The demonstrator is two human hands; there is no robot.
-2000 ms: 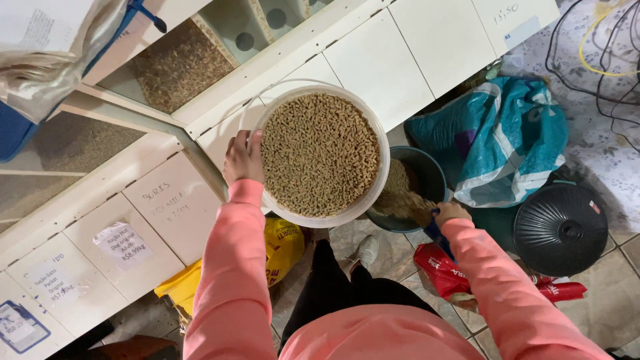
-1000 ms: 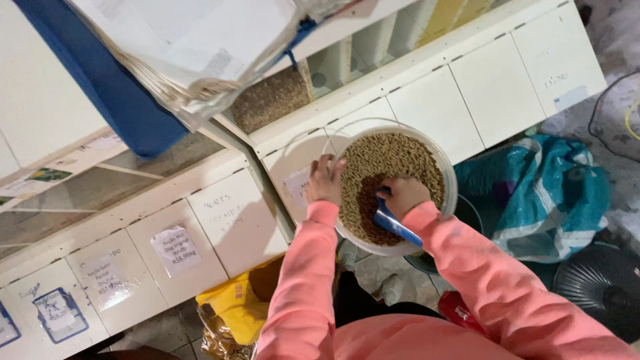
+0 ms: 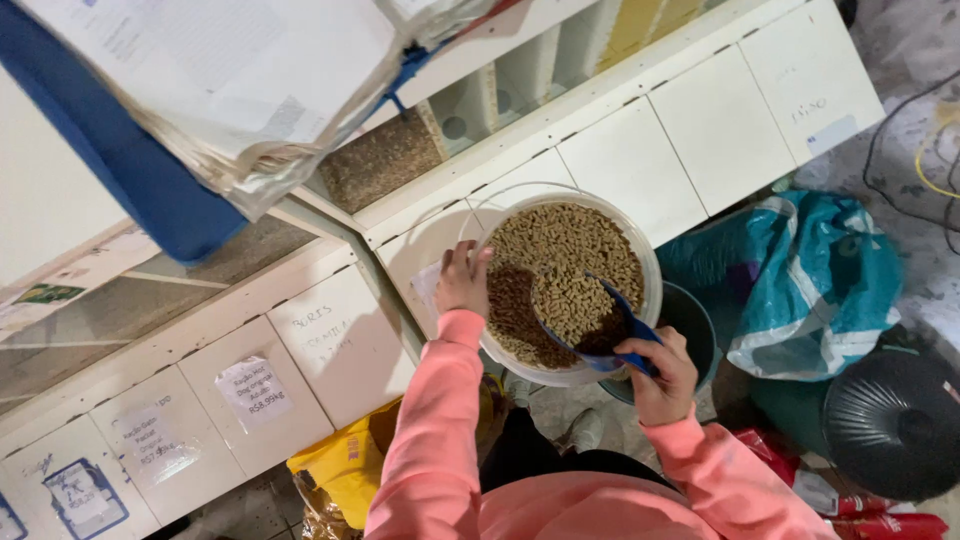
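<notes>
A translucent plastic bucket (image 3: pixel 651 289) full of tan pellets (image 3: pixel 559 225) stands in the middle, with darker reddish-brown pellets (image 3: pixel 517 311) showing at its lower left. My left hand (image 3: pixel 463 281) rests against the bucket's left rim, fingers spread. In my right hand (image 3: pixel 664 371) is the handle of a blue scoop (image 3: pixel 637 330), held over the pellets and heaped with tan pellets, some dark ones near its handle side. The bucket's thin wire handle leans toward the white bin lids.
White hinged bin lids (image 3: pixel 679 150) bearing writing run along the counter. A stack of papers (image 3: pixel 225 67) overhangs at upper left. At right are a green bin (image 3: pixel 701 322), a teal plastic bag (image 3: pixel 817 285) and a black lid (image 3: pixel 892 424). A yellow bag (image 3: pixel 345 457) lies below.
Two seconds ago the scoop was at the green bin; one second ago it was down in the bucket's pellets. Now it is up and heaped. Dark pellets show in the bucket where only tan ones showed first.
</notes>
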